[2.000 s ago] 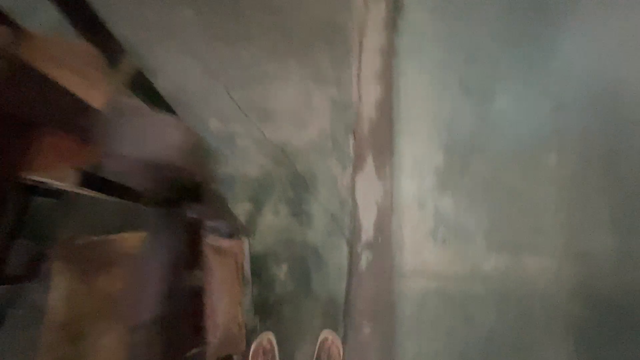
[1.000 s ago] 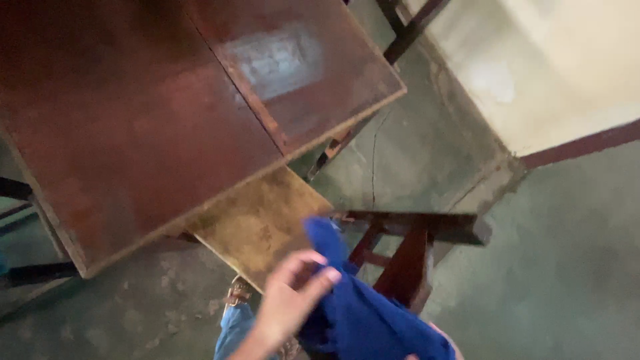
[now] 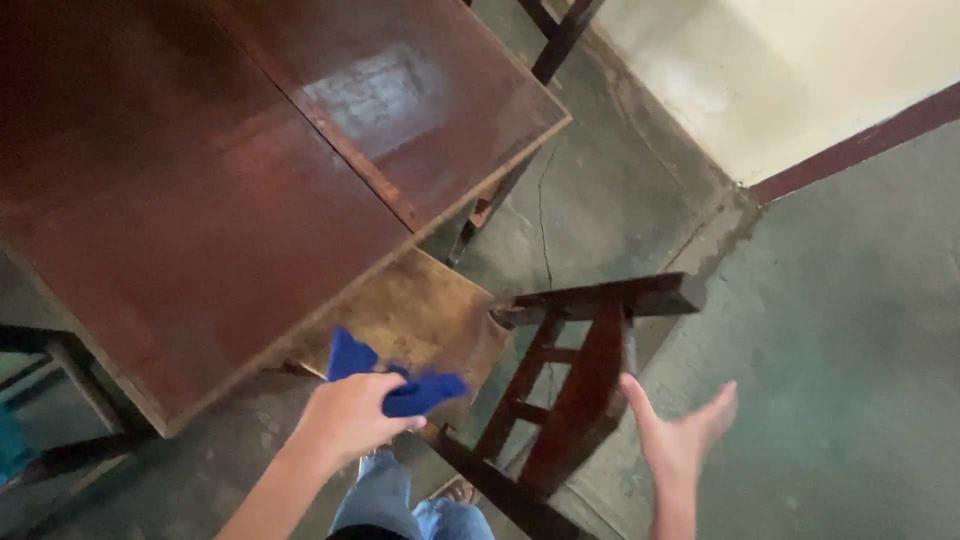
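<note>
A blue cloth (image 3: pixel 424 391) is bunched in my left hand (image 3: pixel 351 420), above the worn seat (image 3: pixel 412 300) of a dark wooden chair. My right hand (image 3: pixel 675 435) holds nothing; its thumb and fingers are spread beside the slatted chair back (image 3: pixel 581 397), and whether the thumb touches the wood I cannot tell. The seat's far part goes under the edge of a reddish-brown wooden table (image 3: pixel 247 247). On the tabletop a pale shiny patch (image 3: pixel 375 94) lies near the right corner.
Another piece of dark furniture (image 3: pixel 71 375) stands at the left, with something turquoise (image 3: pixel 11 442) beside it. Dark wooden legs (image 3: pixel 566 37) show beyond the table. A cream wall (image 3: pixel 780 67) with a dark red base band is at upper right. My feet and jeans (image 3: pixel 382 487) are below, on the concrete floor (image 3: pixel 840 322).
The cloth hung spread out below and right of my left hand one second ago; now it is bunched in that hand. My right hand has come into clear view, apart from the cloth.
</note>
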